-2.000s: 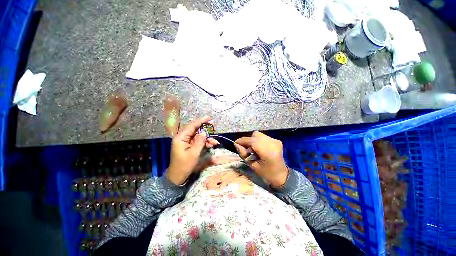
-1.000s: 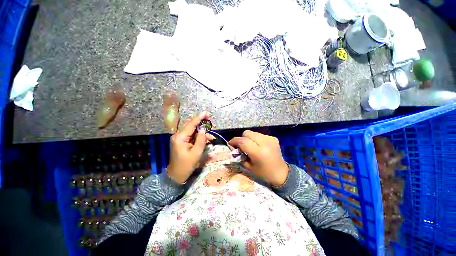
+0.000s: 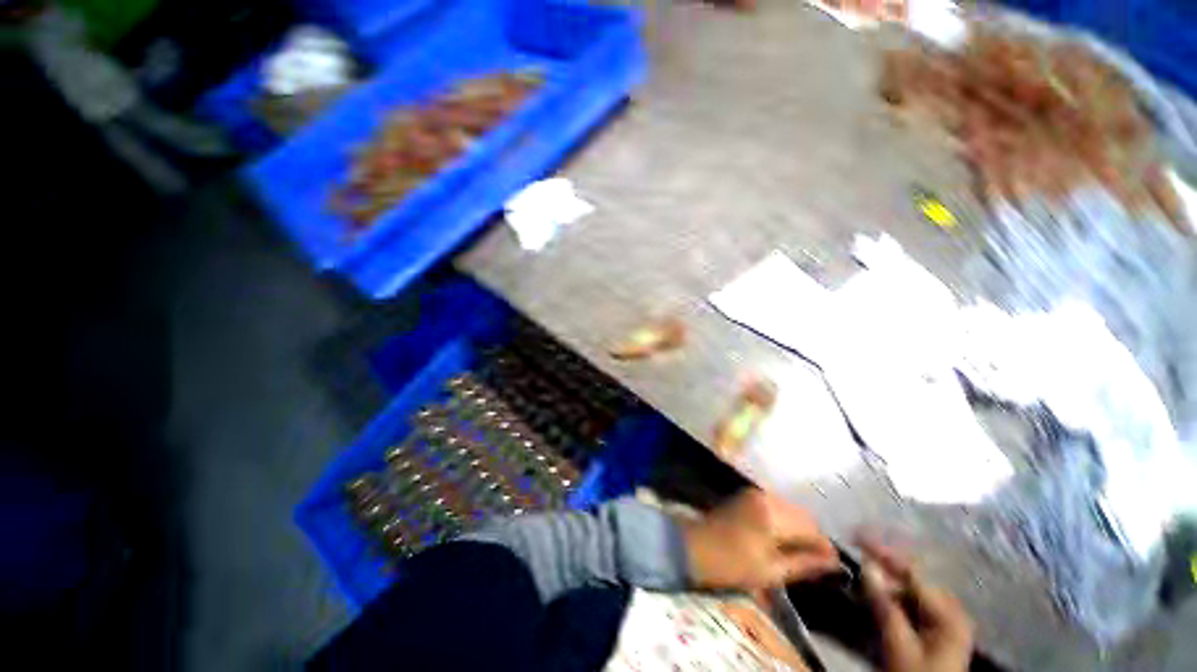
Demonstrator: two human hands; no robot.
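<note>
The view is tilted and blurred. My left hand (image 3: 768, 541) is at the bench's front edge, fingers pinched around a small dark thing that is too blurred to name. My right hand (image 3: 919, 607) is just right of it, fingers curled, near the picture's bottom; a short pale strand shows between the hands. What my right fingers hold is too blurred to tell. Two orange-brown moulded pieces lie on the speckled bench: one (image 3: 649, 340) farther left, the other (image 3: 746, 416) nearer my left hand.
White sheets (image 3: 906, 381) and a grey cord hank (image 3: 1070, 525) lie on the bench. A brown pile (image 3: 1037, 112) is at the back right. A crumpled wipe (image 3: 545, 213) is at the left edge. A blue crate (image 3: 309, 190) holds brown pieces; a lower crate (image 3: 322, 505) holds rows.
The view has swung left and tilted, bringing in the upper-left blue crate and the brown pile. The cups and right crate have left the picture. My hands remain close together.
</note>
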